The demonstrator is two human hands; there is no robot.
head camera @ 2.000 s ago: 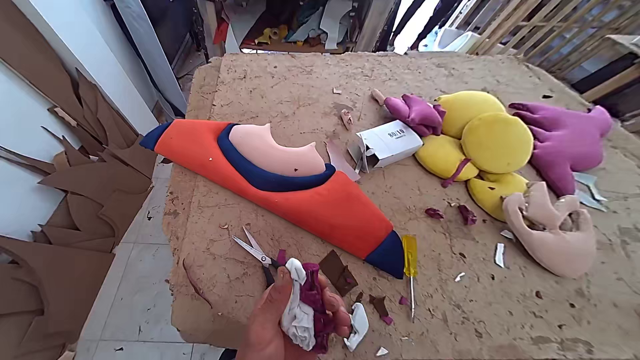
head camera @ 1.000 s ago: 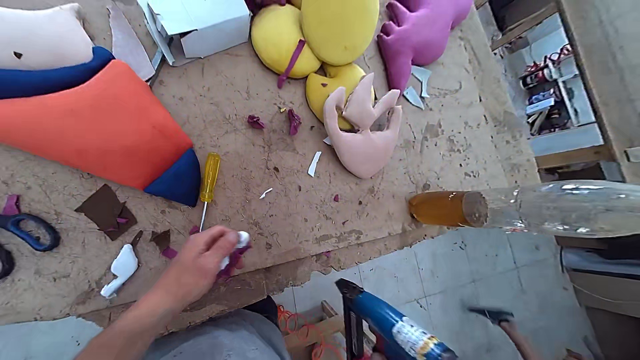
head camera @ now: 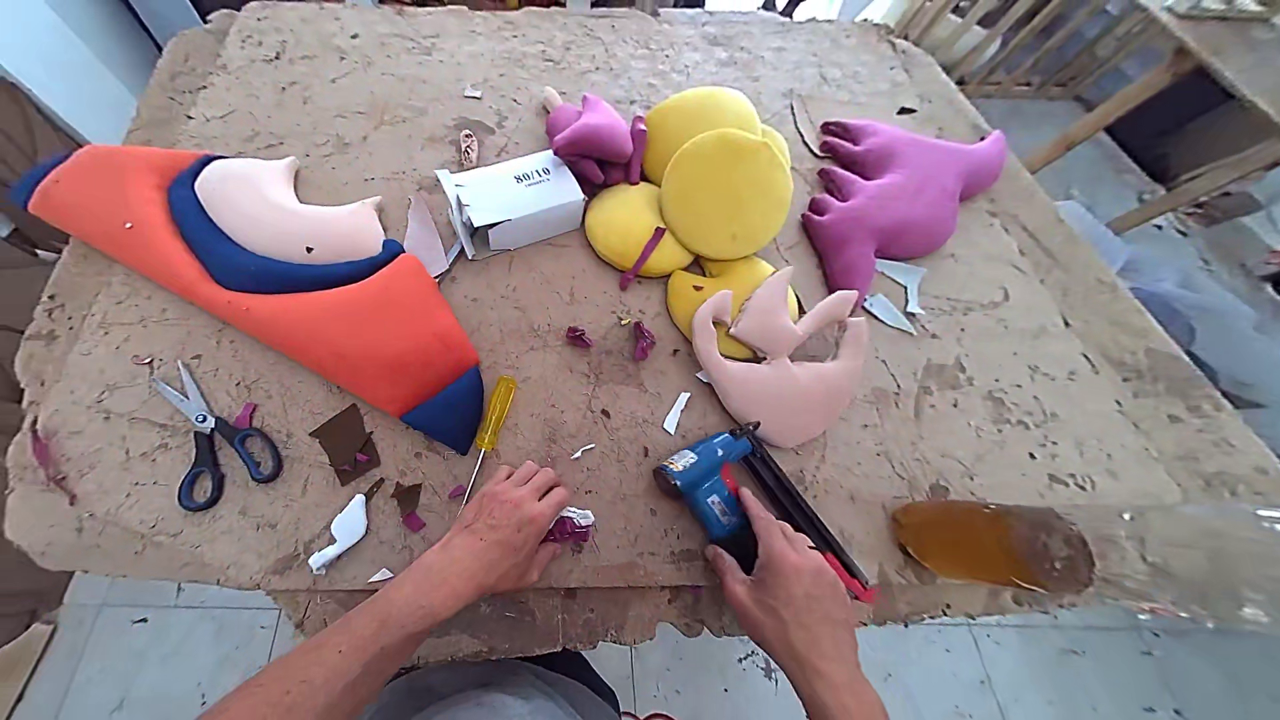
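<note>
My right hand is closed around the handle of a blue staple gun, which lies on the worktable near its front edge. A pale pink padded piece lies just beyond the tool's nose. My left hand rests on the table over a crumpled purple and white fabric scrap; whether its fingers grip the scrap is hard to tell. Beside that hand lies a screwdriver with a yellow handle. An orange and blue padded piece is at the left, with scissors below it.
Yellow padded rounds and a purple padded piece lie farther back, beside a white cardboard box. A clear bottle with amber liquid lies on its side at the right front. Fabric scraps are scattered about the worktable.
The staple gun, beyond the table's front edge one second ago, is now on the table in my right hand. The view has swung strongly between frames.
</note>
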